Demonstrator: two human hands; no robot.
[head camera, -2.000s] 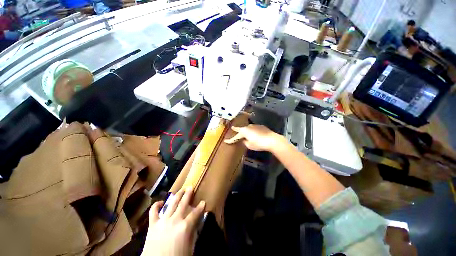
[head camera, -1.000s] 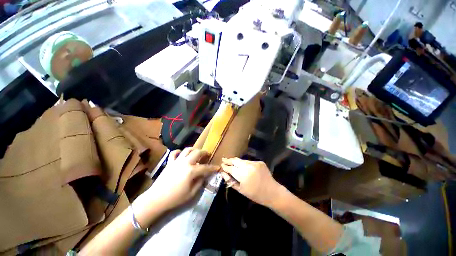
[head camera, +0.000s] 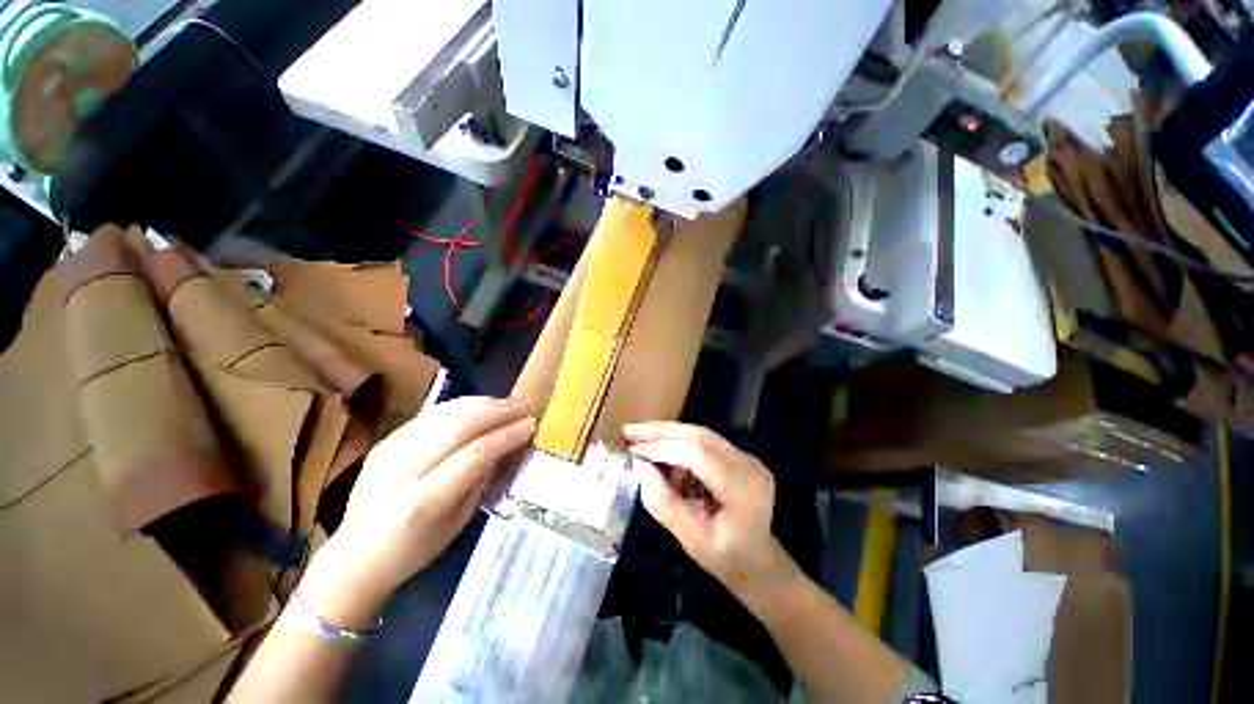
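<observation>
A brown garment panel (head camera: 674, 323) lies over the machine arm under the sewing head. A long yellow guide strip (head camera: 602, 316) lies on top of it, from below the head to the panel's near end. My left hand (head camera: 437, 481) pinches the panel's near left edge beside the strip's end. My right hand (head camera: 708, 498) is at the panel's near right edge with bent fingers; something small and dark shows in its palm, unclear. The white machine arm (head camera: 516, 626) is bare from the strip's end towards me.
The white sewing head (head camera: 688, 96) stands above the strip. A brown bundle of panels (head camera: 138, 399) lies at left, with red wires (head camera: 461, 261) and a round green-rimmed fan (head camera: 62, 83) behind. A grey-white carriage (head camera: 935, 261) is at right. White sheets (head camera: 993, 619) are lower right.
The view has moved closer and lower over the arm. My hands, close together a second ago, are now apart on either side of the strip's near end.
</observation>
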